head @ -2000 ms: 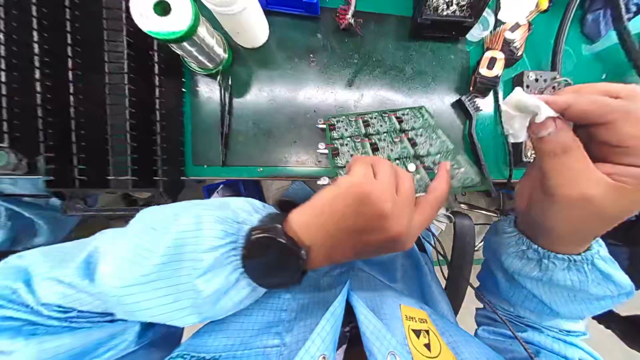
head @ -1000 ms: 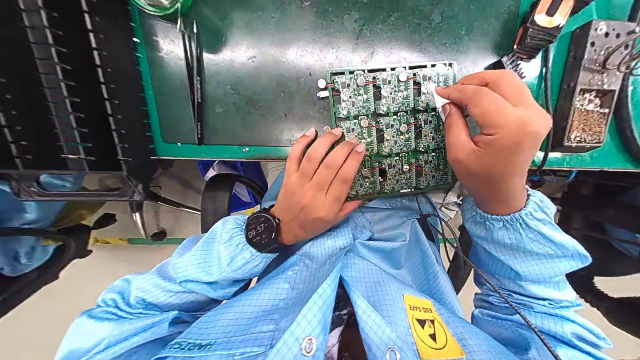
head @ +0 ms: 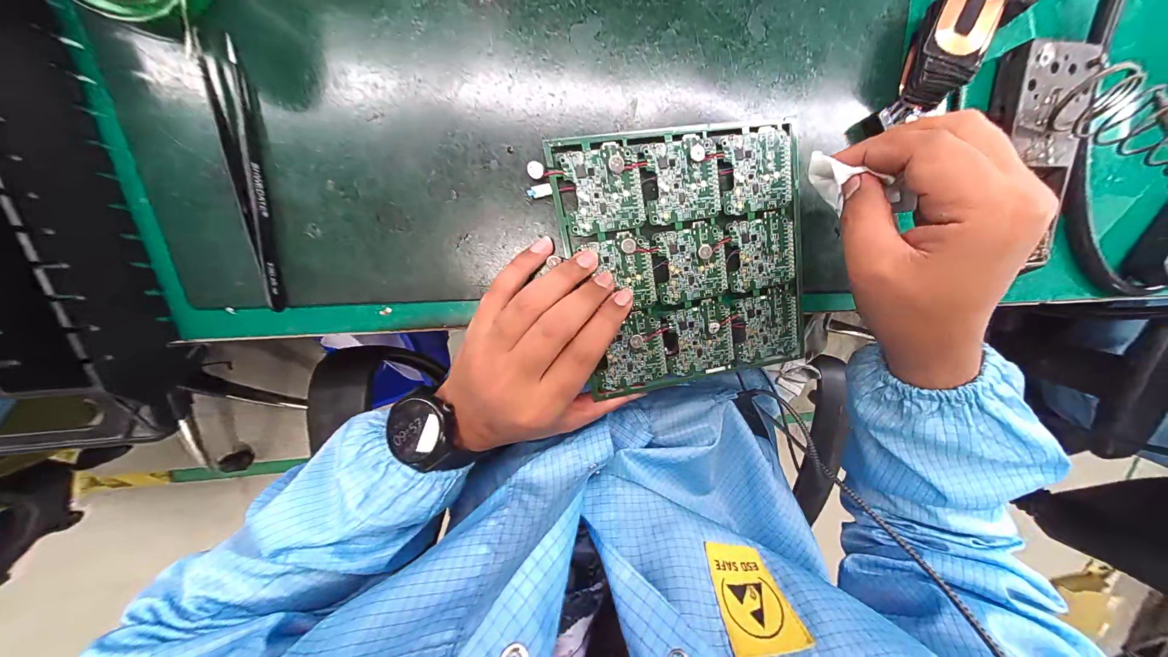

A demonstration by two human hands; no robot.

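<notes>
A green panel of several joined circuit boards [head: 680, 246] lies partly on the green bench mat and partly over its front edge. Small round silver parts with red wires sit on the boards. My left hand [head: 547, 342] grips the panel's lower left corner, fingers on top and the thumb mostly hidden beneath. Off the panel's upper right side, my right hand [head: 949, 219] pinches a crumpled white wipe [head: 832, 178] between thumb and forefinger, apart from the boards.
Black tweezers [head: 245, 173] lie on the mat at left, near a green-edged spool [head: 146, 11]. A black-bristled brush [head: 867, 126] is beyond my right hand. At right stand a metal soldering-iron holder with a coil [head: 1049, 100] and a thick black cable [head: 1086, 210]. Black racking fills the far left.
My right hand with the wipe has moved right, off the boards where it was one second ago. My left hand stays on the panel's left side. Two seconds ago the panel lay farther onto the mat.
</notes>
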